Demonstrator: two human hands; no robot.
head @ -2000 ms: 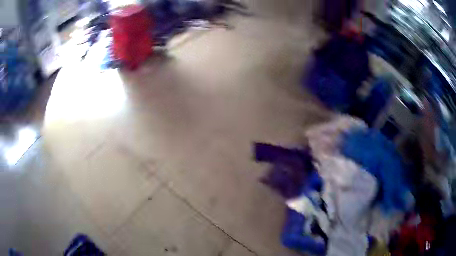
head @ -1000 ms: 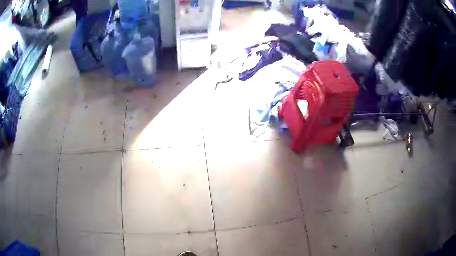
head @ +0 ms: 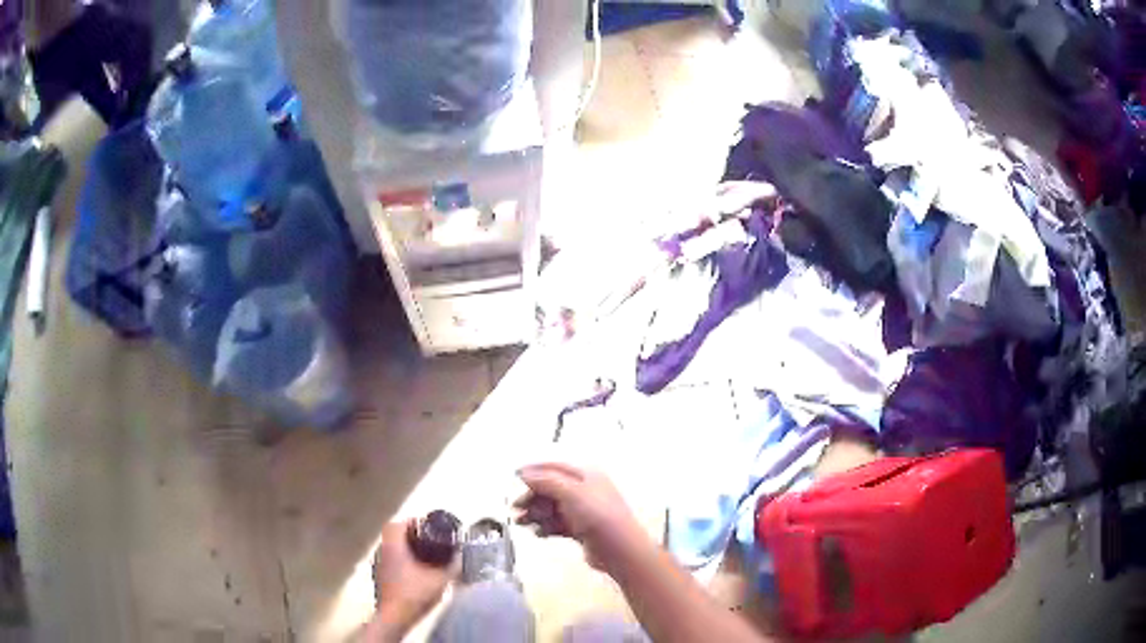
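Note:
My left hand [head: 409,580] is at the lower middle of the head view, closed around a dark round-topped cylinder [head: 436,536], possibly a flask. A grey cylinder with an open-looking top [head: 485,550] is right beside it; I cannot tell what bears it. My right hand [head: 572,502] is just right of these, its fingers curled; something dark shows at the fingers, and I cannot tell if it is held. A white box-shaped appliance [head: 547,189], possibly a water dispenser, is ahead, with clear plastic sheeting at its upper part.
Large clear blue water bottles [head: 283,339] stand left of the appliance. A red plastic stool [head: 892,540] is at the lower right. A heap of purple, white, dark and light blue cloth [head: 804,314] covers the floor at the right. A white roll [head: 38,270] is at the far left.
The view has come closer to the appliance and bottles. Both hands have entered the view, the left with the dark cylinder. The red stool now shows lower and further right.

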